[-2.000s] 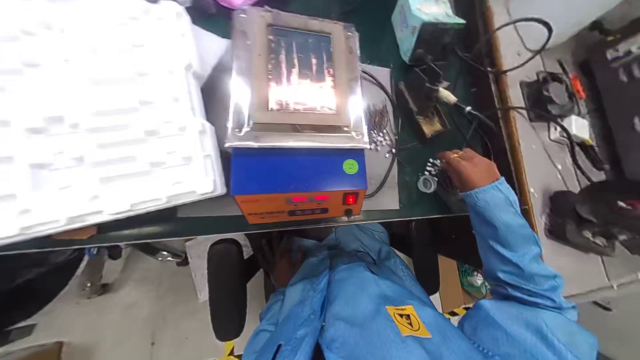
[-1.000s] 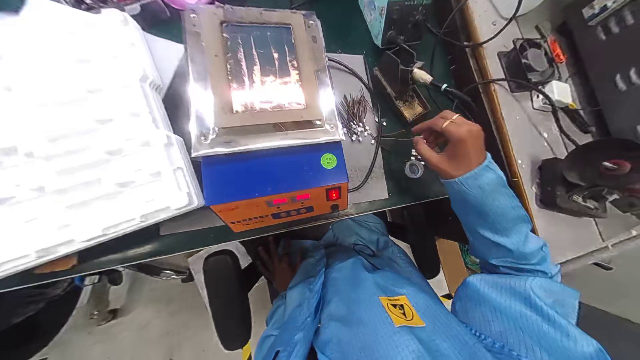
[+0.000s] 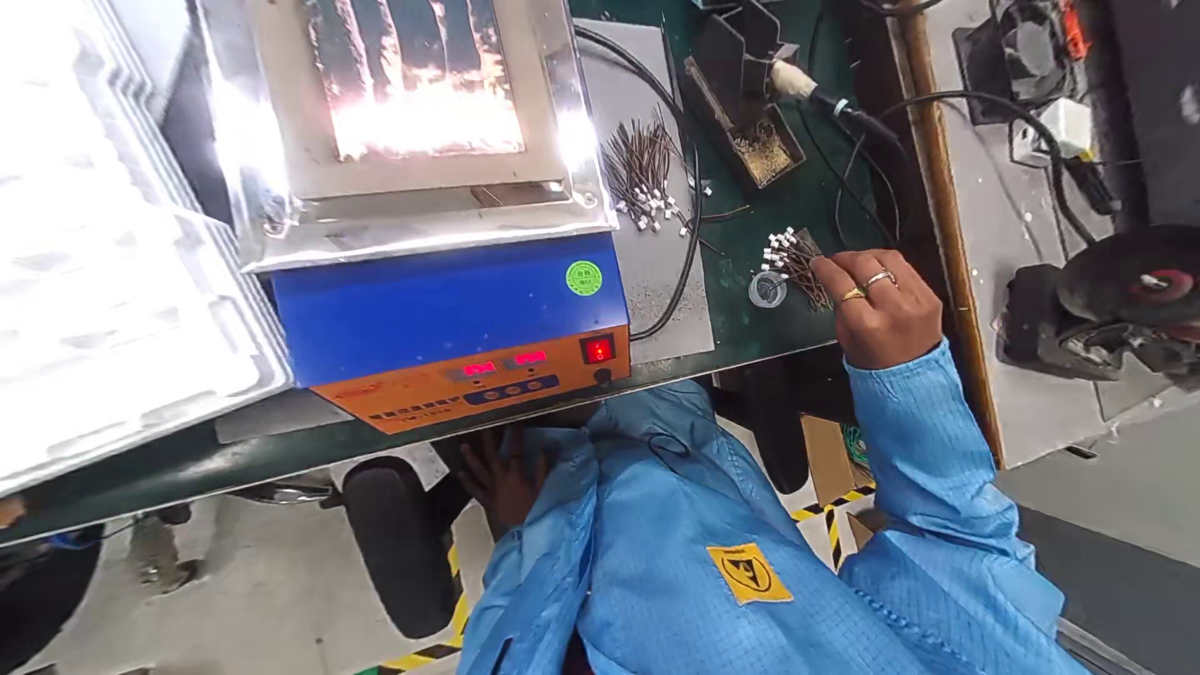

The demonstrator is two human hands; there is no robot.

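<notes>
My right hand (image 3: 881, 305), with rings on two fingers, is over the right end of a bundle of short dark wires with white connectors (image 3: 797, 267) on the green mat; its fingertips touch the wires, but whether they grip any is hidden. Just left of that bundle stands a small round clear container (image 3: 768, 290). A second pile of such wires (image 3: 647, 178) lies on a grey sheet beside the solder pot (image 3: 450, 300), which has a blue and orange housing and a bright molten surface. My left hand (image 3: 506, 478) is low, below the table edge, with fingers spread and nothing seen in it.
A soldering iron holder (image 3: 741, 75) with a tray of brass shavings (image 3: 764, 155) stands behind the bundle. A black cable (image 3: 692, 216) curves between pot and bundle. White plastic trays (image 3: 122, 281) fill the left. A wooden edge (image 3: 952, 234) borders the mat at right.
One second ago my right hand held a wire that reached left toward the pile by the pot; now it is at the bundle on the right. The left hand stays below the table edge.
</notes>
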